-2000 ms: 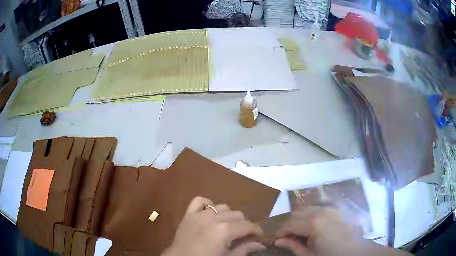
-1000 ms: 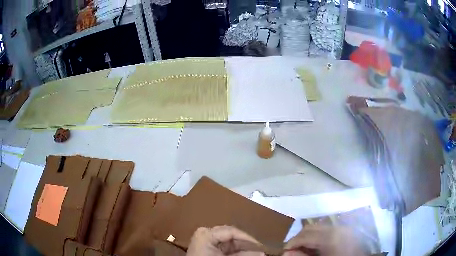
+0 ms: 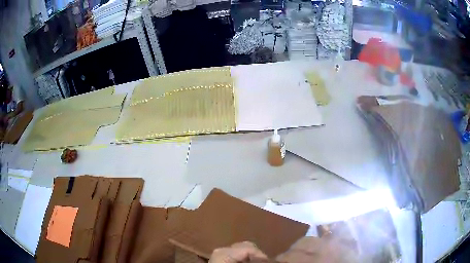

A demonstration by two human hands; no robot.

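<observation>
A brown bag panel (image 3: 247,218) lies at the bottom centre, with a narrow edge raised beside my left hand. My left hand (image 3: 239,252) is at the bottom edge of the picture, mostly cut off, its bent fingers at this raised part; the fingertips are hidden. My right hand (image 3: 305,250) is a blurred shape just right of it, over the panel's right side and also cut off; its fingers cannot be made out. A brown pounding slab (image 3: 358,236) lies to the right under glare. Placed brown panels (image 3: 82,192) with an orange slip (image 3: 62,226) overlap at left.
A glue bottle (image 3: 276,150) stands beyond the panel. Yellow-green sheets (image 3: 180,105) and a white board (image 3: 273,100) lie along the far side. Waiting panels (image 3: 422,144) are stacked at right. A tin (image 3: 387,76) with a red bag (image 3: 379,53) is at far right.
The view has tilted up, so the bench things sit lower and less of my hands shows. A narrow panel edge now rises left of my left hand. The small label is out of sight.
</observation>
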